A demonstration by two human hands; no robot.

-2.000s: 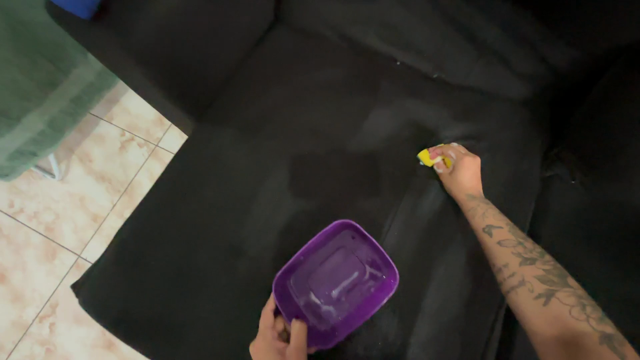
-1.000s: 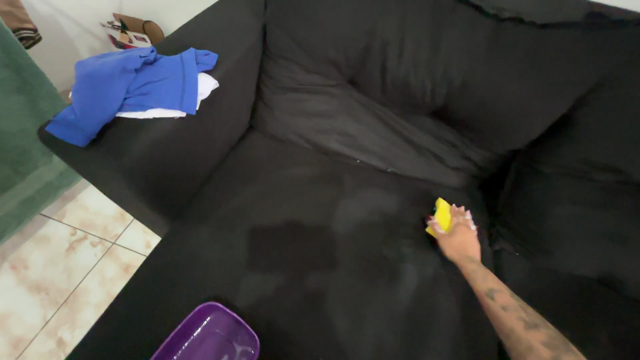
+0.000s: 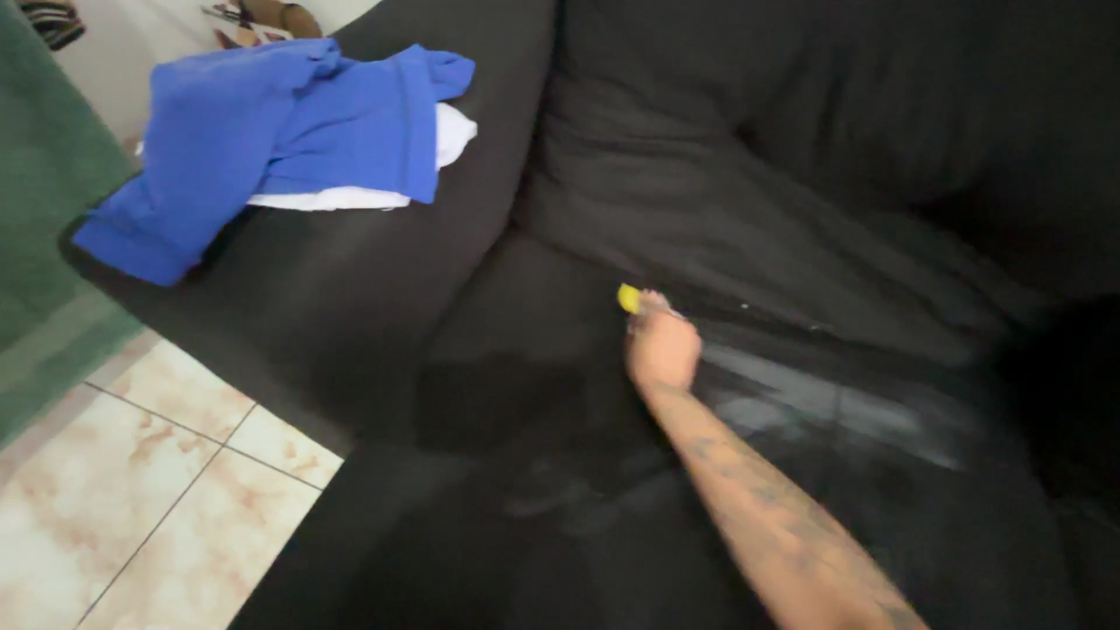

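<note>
My right hand [image 3: 665, 346] is closed around a yellow sponge [image 3: 628, 298], pressed on the seat of a black fabric sofa [image 3: 560, 542] near the foot of the back cushion. Only one end of the sponge shows past my fingers. Pale, whitish streaks [image 3: 814, 394] mark the seat to the right of the hand, and a darker patch [image 3: 499, 402] lies to its left. Small white specks are seen along the seam at the back. My left hand is out of view, and so is the purple plastic basin.
On the sofa's armrest [image 3: 350, 280] at the upper left lie a blue cloth [image 3: 350, 131] and a white cloth [image 3: 455, 136] under it. Green fabric [image 3: 52, 219] hangs at the left edge, above a floor of marbled tiles [image 3: 157, 472].
My right hand has moved left along the back of the seat with the sponge. The basin, held by my left hand in the oldest frame, has left the view, which has shifted.
</note>
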